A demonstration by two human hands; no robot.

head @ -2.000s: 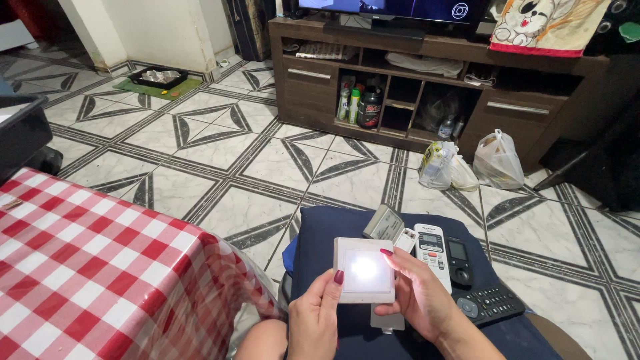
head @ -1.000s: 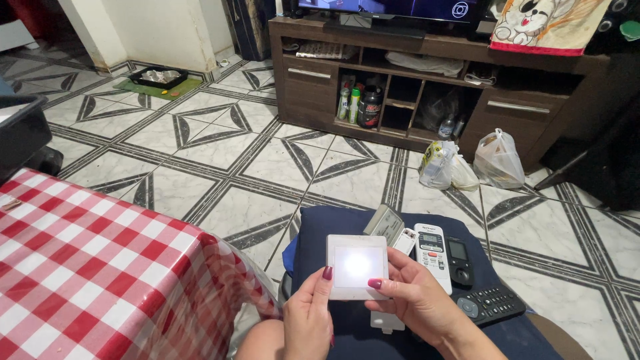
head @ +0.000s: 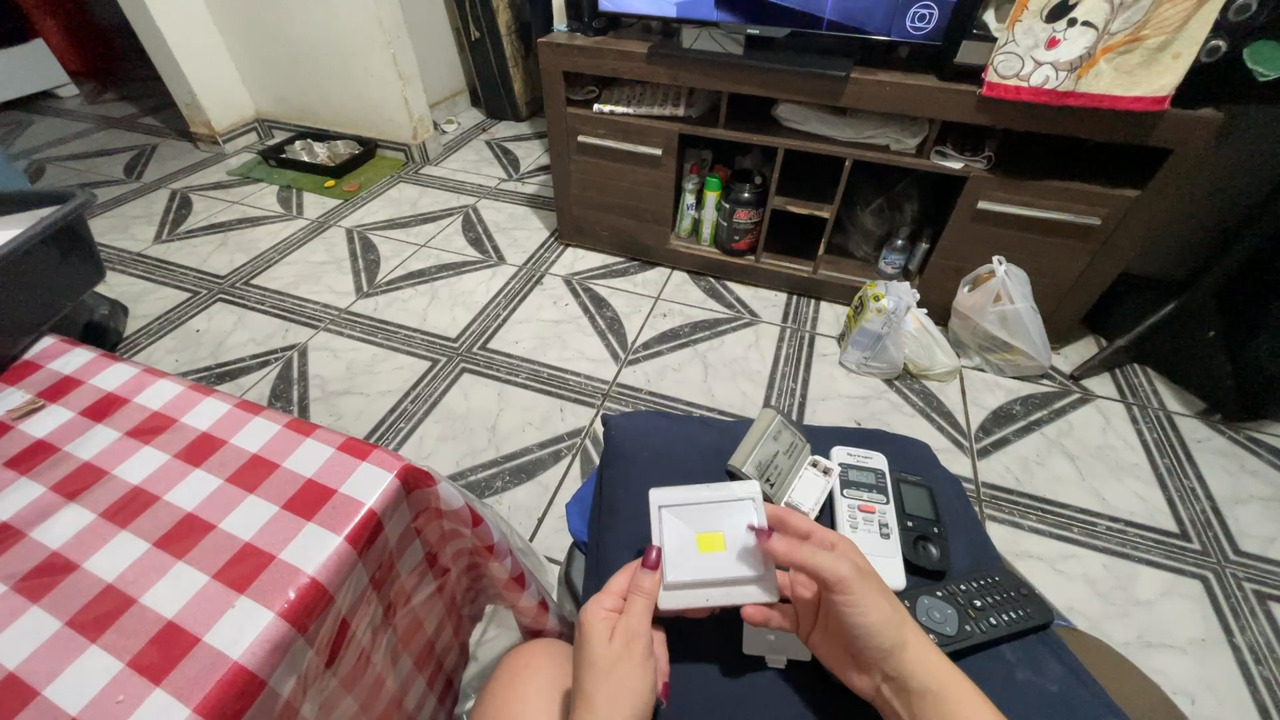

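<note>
A square white LED light (head: pixel 690 562), unlit and with a yellow square at its centre, is held over my lap. My left hand (head: pixel 622 632) grips its lower left corner, thumb on the front. My right hand (head: pixel 835 595) touches its right side, fingers partly spread. Below it, a white plastic cover (head: pixel 776 645) lies on a dark blue cushion (head: pixel 660 445). Behind it are a grey device with a label (head: pixel 768 452) and a small white open battery case (head: pixel 810 487). To the right lie a white air-conditioner remote (head: pixel 862 480), a black handheld device (head: pixel 920 510) and a black remote control (head: pixel 985 608).
A table with a red-and-white checked cloth (head: pixel 200 520) stands at left, beside a dark plastic bin (head: pixel 45 260). Plastic bags (head: pixel 1000 320) sit on the tiled floor before a brown TV stand (head: pixel 615 185). A black tray (head: pixel 318 155) lies on a green mat.
The light was glowing white in both earlier frames and is now off. My right thumb, which lay on its front a second ago, has moved to the light's right edge.
</note>
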